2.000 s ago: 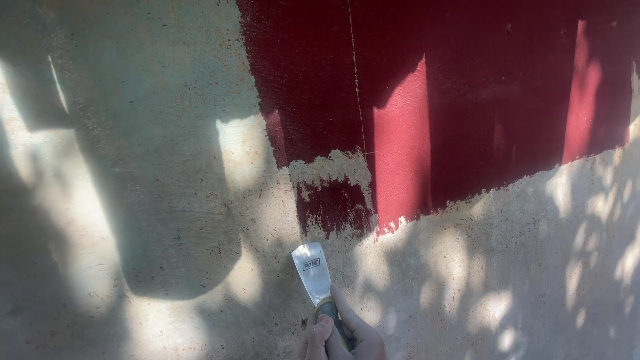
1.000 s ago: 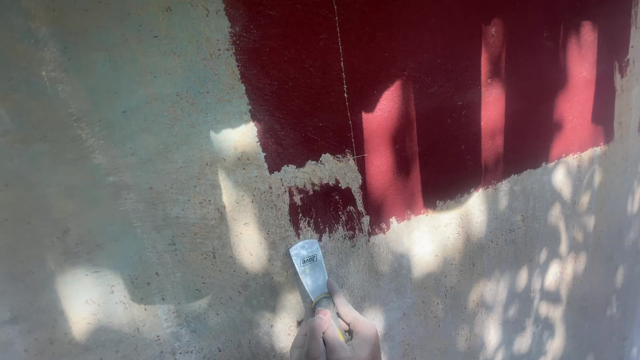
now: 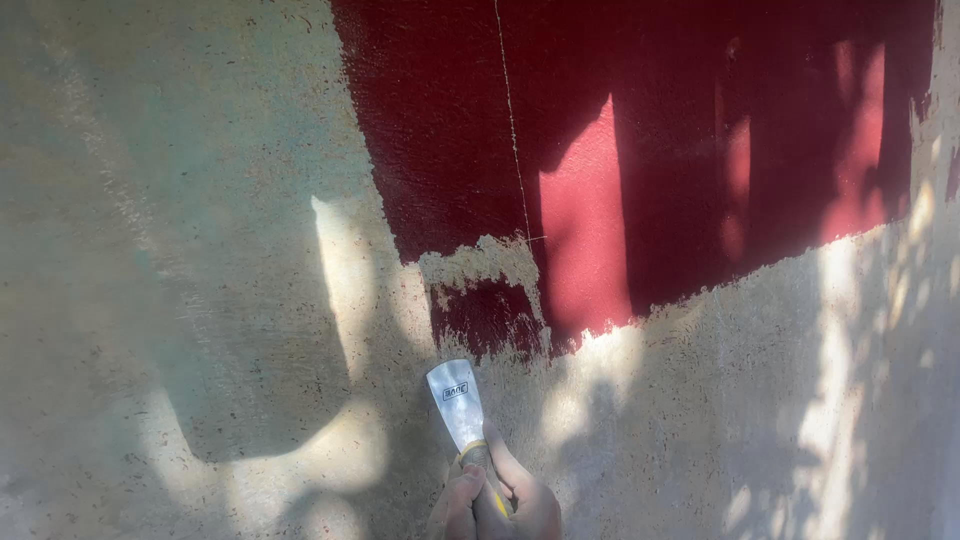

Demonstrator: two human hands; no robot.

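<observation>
My right hand (image 3: 525,506), at the bottom centre of the head view, is closed around the grey and yellow handle of a putty knife (image 3: 459,401). The thumb lies on the handle and a finger runs along its right side. The flat metal blade points up and slightly left, its wide edge just below a ragged patch of dark red paint (image 3: 484,315). Whether that edge touches the wall cannot be told. Bare beige wall (image 3: 487,262) borders the patch above. My left hand is not in view.
Dark red paint (image 3: 675,180) covers the upper right wall, with a thin, rough pale line (image 3: 511,112) running down it. Greenish and beige worn wall (image 3: 225,187) lies left, mottled beige wall (image 3: 675,412) below. Sunlight and shadow cross the surface.
The patches of sunlight and shadow on the wall have shifted. My right hand has kept its hold on the putty knife, with the blade still just below the red patch.
</observation>
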